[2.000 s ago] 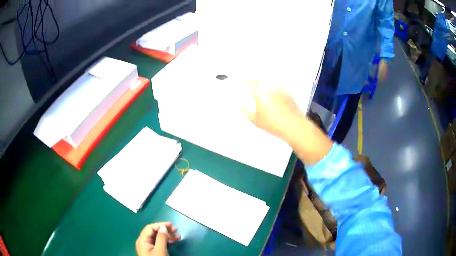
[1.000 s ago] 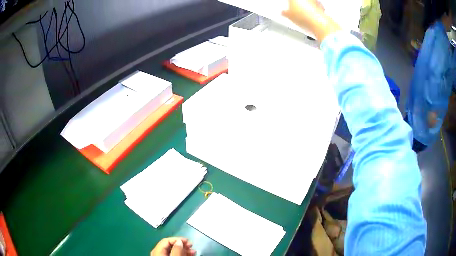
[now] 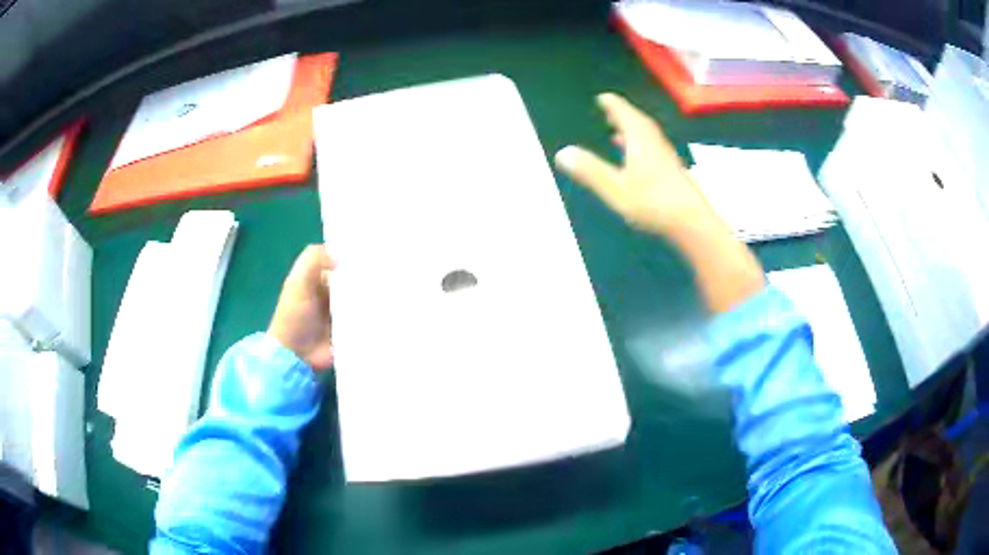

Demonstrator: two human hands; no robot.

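Observation:
A white box base [image 3: 466, 358] with a round hole in its flat insert is in the middle, over the green worktop [image 3: 510, 510]. My left hand [image 3: 304, 307] holds its left edge; the fingers are partly hidden by the box. My right hand [image 3: 640, 173] is in the air to the right of the box, with thumb and fingers apart and nothing in it. A pile of white leaflets [image 3: 761, 190] lies right of my right hand. A second white paper pile [image 3: 830, 336] is partly hidden behind my right sleeve.
Stacked white box bases [image 3: 906, 228] stand at the right edge. Folded white inserts [image 3: 163, 336] and white boxes [image 3: 49, 282] are at left. Red-orange trays carry a flat pale item [image 3: 206, 108] at upper left and white box-shaped items [image 3: 748, 43] at upper right.
The view has turned left. A box base is now in front of me, held by my left hand. My right hand has come back from the box stack and is empty.

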